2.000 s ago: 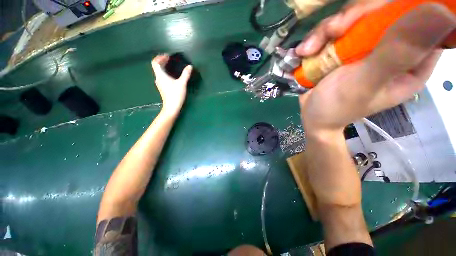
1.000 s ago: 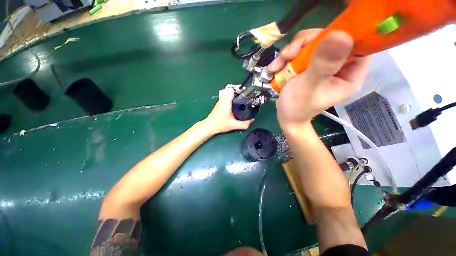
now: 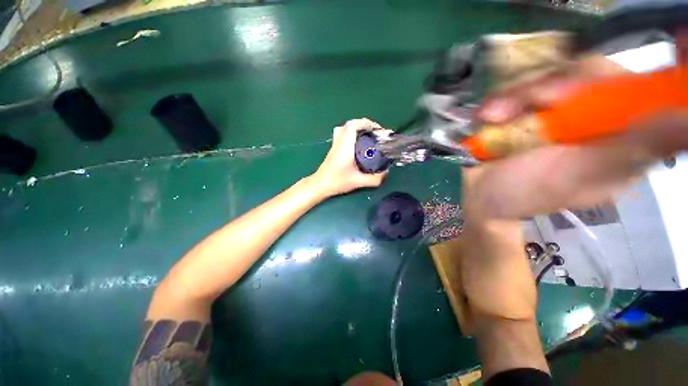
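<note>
My left hand (image 3: 348,160) grips a black cylindrical housing (image 3: 371,153) near the middle of the green belt, its round end with a small bright centre facing up. My right hand (image 3: 543,143), blurred, is closed around the orange screwdriver (image 3: 615,113). The blurred metal nose (image 3: 445,128) points left, just right of the housing; whether they touch is unclear. A black round part (image 3: 396,216) lies on the belt below the housing, beside a pile of small screws (image 3: 441,215).
Black cylinders (image 3: 185,122) lie on the green conveyor belt (image 3: 98,219) at the left. A cardboard strip (image 3: 451,286) lies below the screws. The white screw feeder (image 3: 649,226) stands at the right. A clear tube (image 3: 394,317) curves across the belt.
My left hand brought the housing right and towards me, then held it there. The screwdriver came to the housing and has since drawn back right. The black cylinders at left appear further right.
</note>
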